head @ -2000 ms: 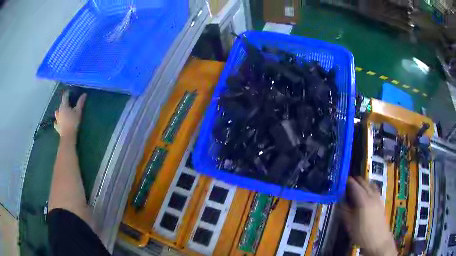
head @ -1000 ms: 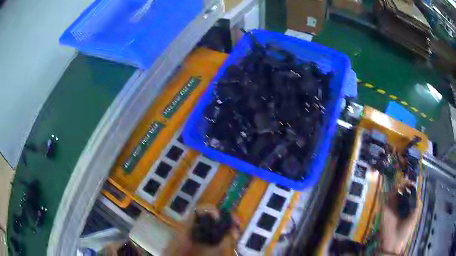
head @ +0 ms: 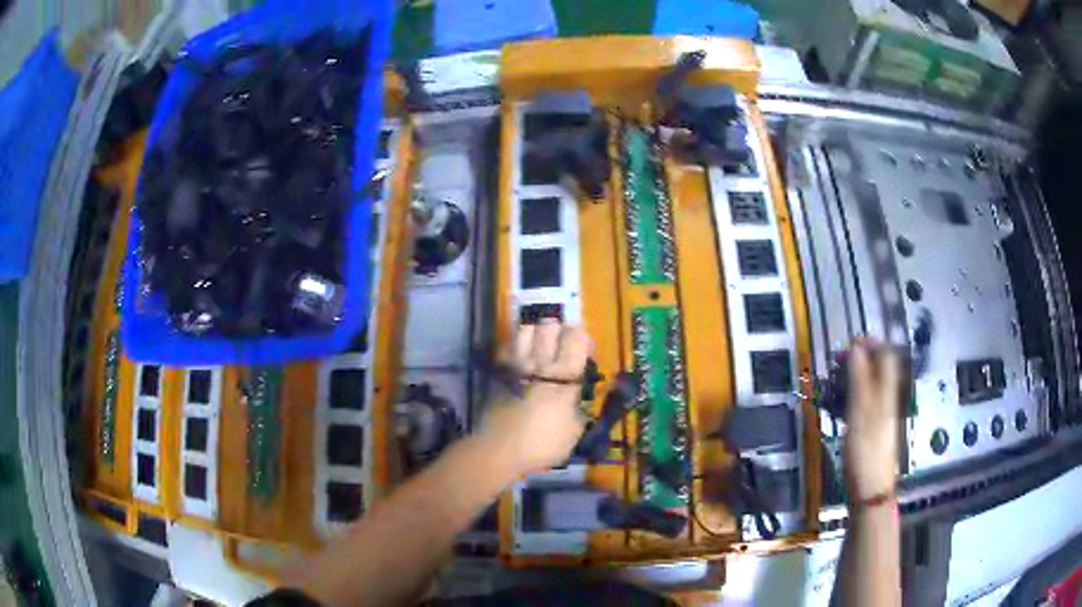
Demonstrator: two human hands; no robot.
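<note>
An orange test tray (head: 691, 261) lies in front of me, with green connector boards (head: 649, 213) down its centre and black adapter slots (head: 541, 268) along both sides. My left hand (head: 549, 377) is closed over the tray's left slot strip, on a dark adapter with a black cord; the fingers hide most of it. My right hand (head: 873, 397) is beyond the tray's right edge, over the metal plate, closed on a black adapter (head: 840, 382), partly hidden. Black adapters sit at the tray's far corners, and others (head: 762, 428) at its near end, with cords by the boards.
A blue bin (head: 243, 351) heaped with black adapters stands at the left on other orange trays (head: 297, 474). A silver perforated plate (head: 967, 296) lies at the right. Metal rails run beside the trays. Blue objects and green floor show at the far side.
The view has turned right, so the bin now shows at the left and the right-hand tray is central. My left hand has moved from the bin-side trays to this tray; my right hand is now beyond its right edge.
</note>
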